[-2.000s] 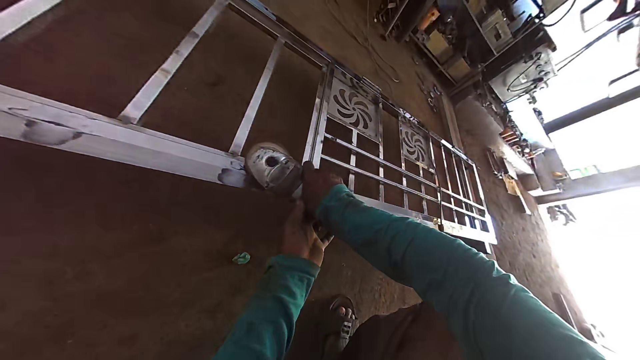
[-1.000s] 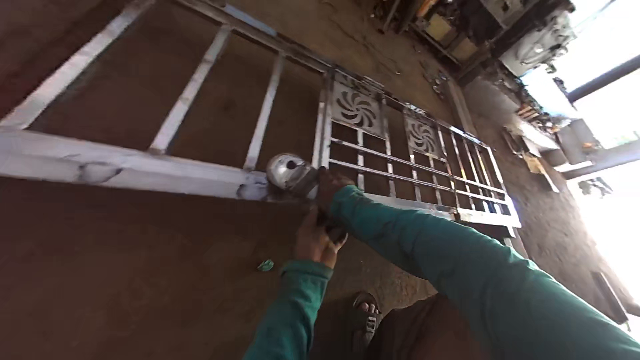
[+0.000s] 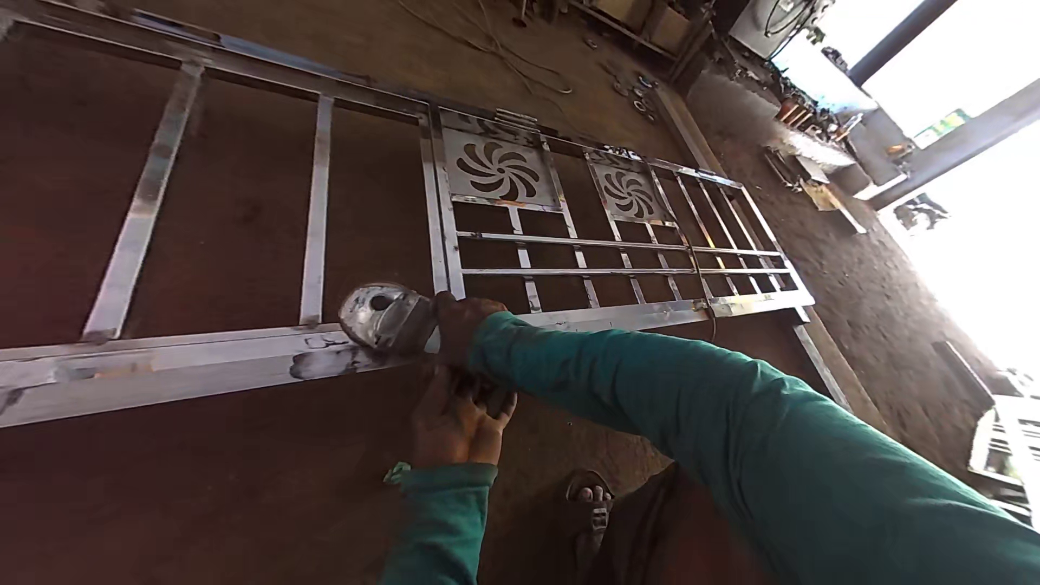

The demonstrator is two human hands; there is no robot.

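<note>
An angle grinder with a scuffed, rounded metal guard (image 3: 382, 315) rests against or just over the near rail of a long welded metal frame (image 3: 203, 366), beside a double upright (image 3: 439, 219). My right hand (image 3: 467, 325) grips the grinder near its head, the guard pointing left. Below it, my left hand (image 3: 459, 422) is closed around the dark grinder body, most of which my hands and the shadow hide. Left of the guard, the rail bears a dark smudged patch (image 3: 325, 361). Whether the disc touches the metal or spins cannot be seen.
Panels with pinwheel cut-outs (image 3: 497, 169) and thin crossbars fill the frame's right part. A cable (image 3: 512, 57) lies on the floor beyond it. Tools and scrap (image 3: 812, 122) crowd the upper right. A sandalled foot (image 3: 591, 500) and a green scrap (image 3: 397, 472) are near my left arm.
The view has shifted and turned somewhat. Both hands have kept hold of the grinder, which remains at the near rail, just left of the double upright.
</note>
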